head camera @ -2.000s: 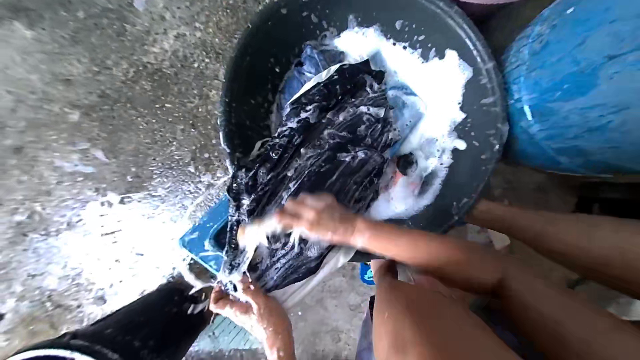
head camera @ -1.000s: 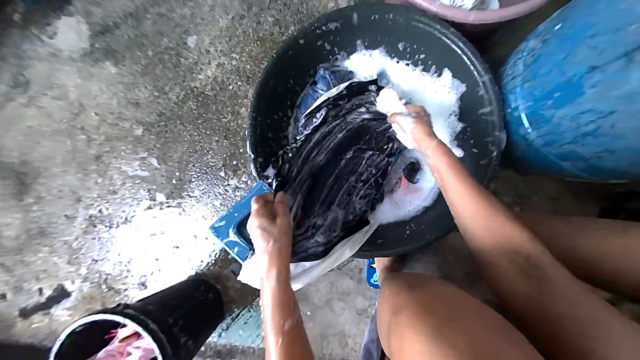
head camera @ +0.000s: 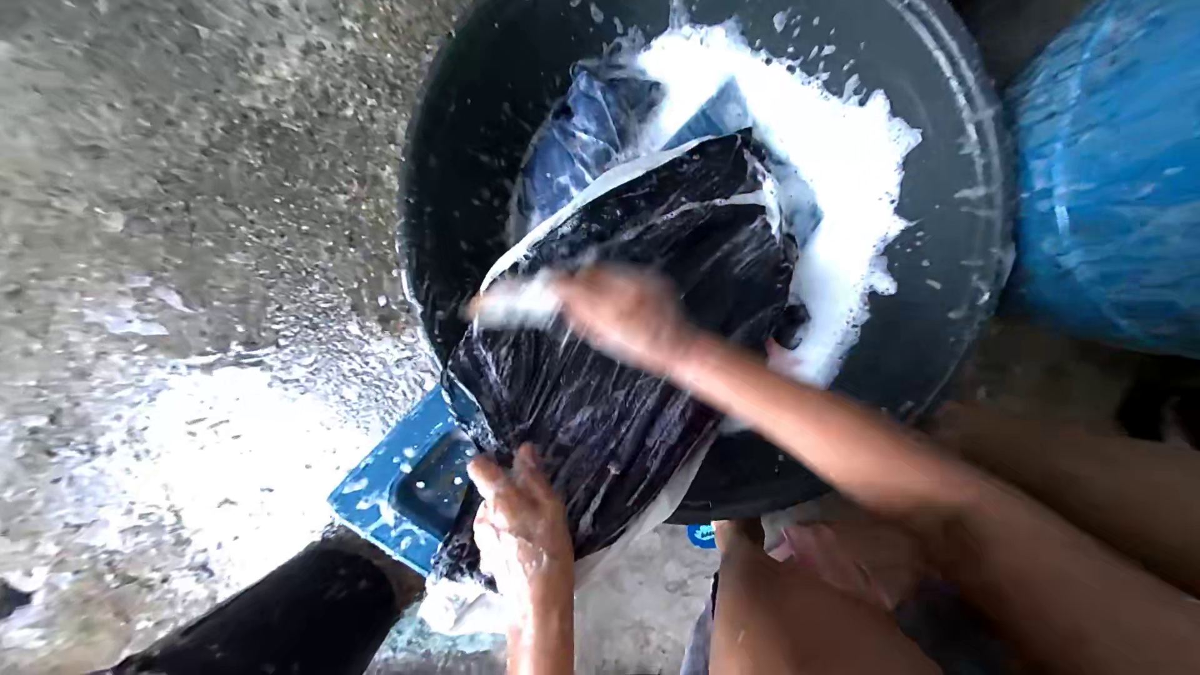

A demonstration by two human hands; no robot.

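Observation:
A wet dark garment with a pale edge [head camera: 647, 375] lies stretched over the near left rim of a large black basin [head camera: 937, 234], on a blue plastic washboard [head camera: 412, 478]. Near the board, my left hand [head camera: 525, 516] grips the garment's lower end. My right hand [head camera: 619, 314], blurred, is over the middle of the cloth, closed on a brush [head camera: 520, 302] whose details are smeared. White suds [head camera: 806, 159] and blue cloth [head camera: 581, 141] lie in the basin beyond the garment.
A blue drum [head camera: 1111, 178] stands to the right of the basin. At the lower left is a black bucket [head camera: 291, 609] on wet concrete floor [head camera: 225, 450]. My bare legs [head camera: 806, 600] are close to the basin's near side.
My right hand has moved from the suds at the basin's right side back left over the dark cloth. My left hand remains at the garment's lower end. The view has shifted closer.

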